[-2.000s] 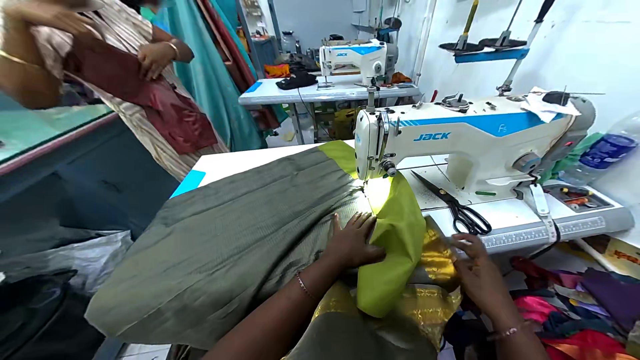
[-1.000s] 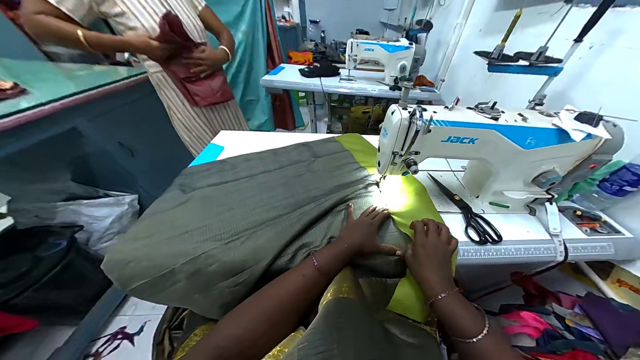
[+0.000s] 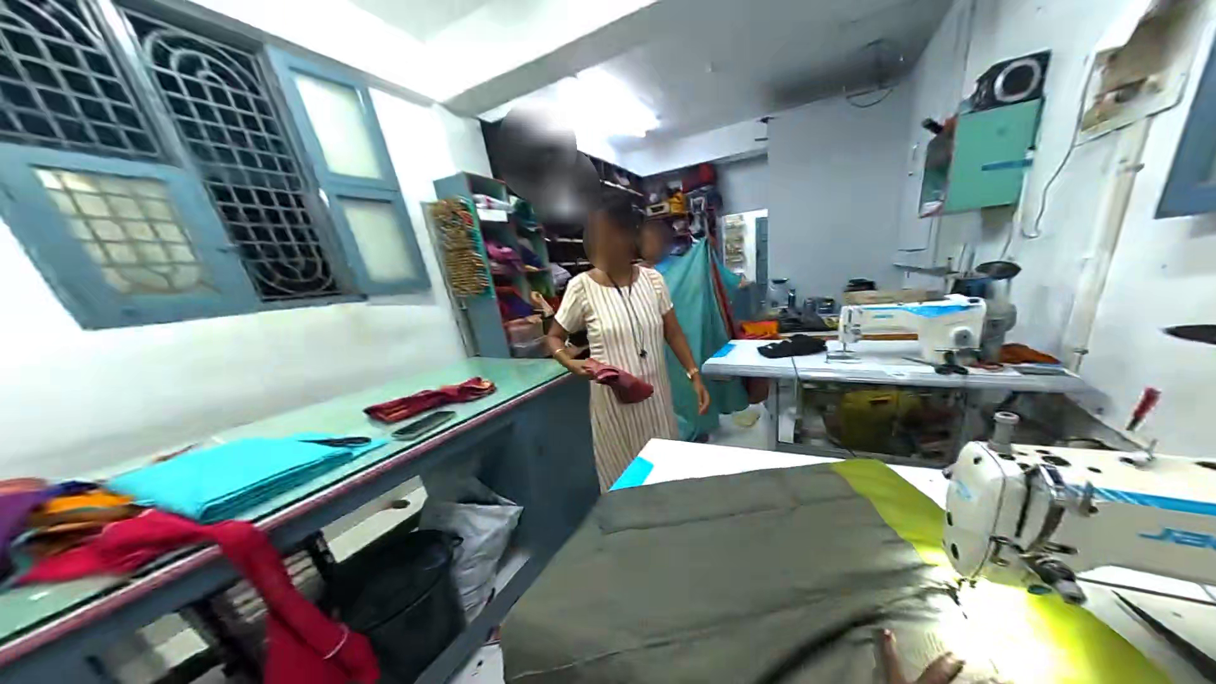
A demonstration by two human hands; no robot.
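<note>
A Jack sewing machine (image 3: pixel 1064 522) stands at the right, its lamp lighting the cloth under its head. Grey-green fabric (image 3: pixel 722 570) with a lime-green border (image 3: pixel 883 499) covers the white sewing table (image 3: pixel 703 456). At the bottom edge, fingers of my left hand (image 3: pixel 917 665) rest on the grey cloth just below the needle area; most of this hand is cut off. My right hand is out of the frame. Part of the black scissors (image 3: pixel 1164 636) lies beyond the lime border at the far right.
A person (image 3: pixel 627 351) holding maroon cloth (image 3: pixel 622 382) stands past the table, by a glass-topped counter (image 3: pixel 513 375). Folded turquoise fabric (image 3: pixel 237 475) and red cloth (image 3: pixel 313 608) lie on that counter. A second sewing machine (image 3: pixel 912 328) sits behind; a black bin (image 3: pixel 408 579) is below the counter.
The view has swung up and to the left. My right hand, on the lime border one second ago, has left the frame. The standing person now holds the maroon cloth in one hand.
</note>
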